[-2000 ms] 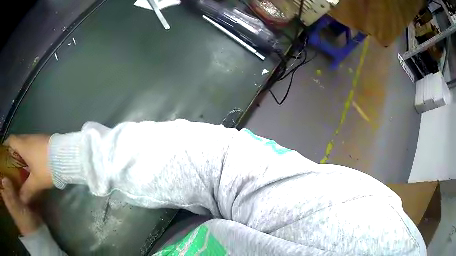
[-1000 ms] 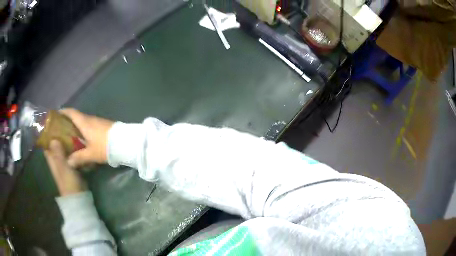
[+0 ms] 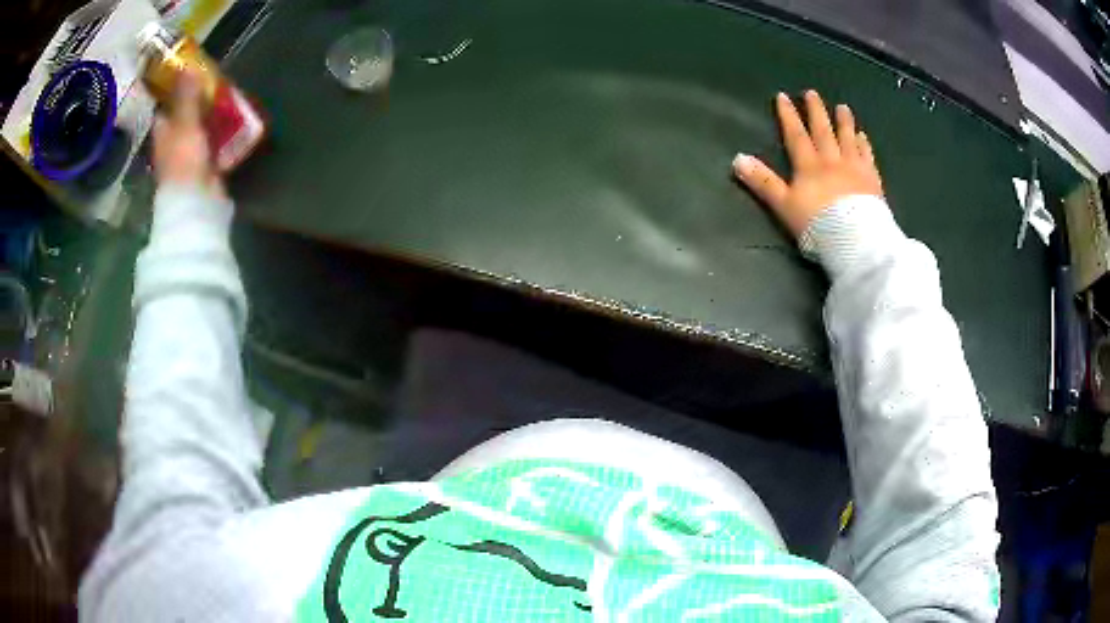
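Note:
The drink bottle [image 3: 234, 122], with amber contents and a red-yellow label, is at the upper left corner of the green bench. My left hand [image 3: 183, 136] is closed around it; the hand is blurred. The bottle is tilted, with its cap end towards the far left. My right hand [image 3: 818, 161] is empty and lies palm down on the green mat at the right, fingers spread.
A small clear cup [image 3: 360, 61] stands right of the bottle. A box with a round blue-rimmed thing [image 3: 73, 119] is at the far left. A white paper scrap [image 3: 1033, 214] with a thin tool lies at the far right. The bench's front edge [image 3: 548, 292] runs before me.
The view has swung left. My hands, together on the bottle before, are now far apart. My right hand has let go; my left hand has carried the bottle to the left end.

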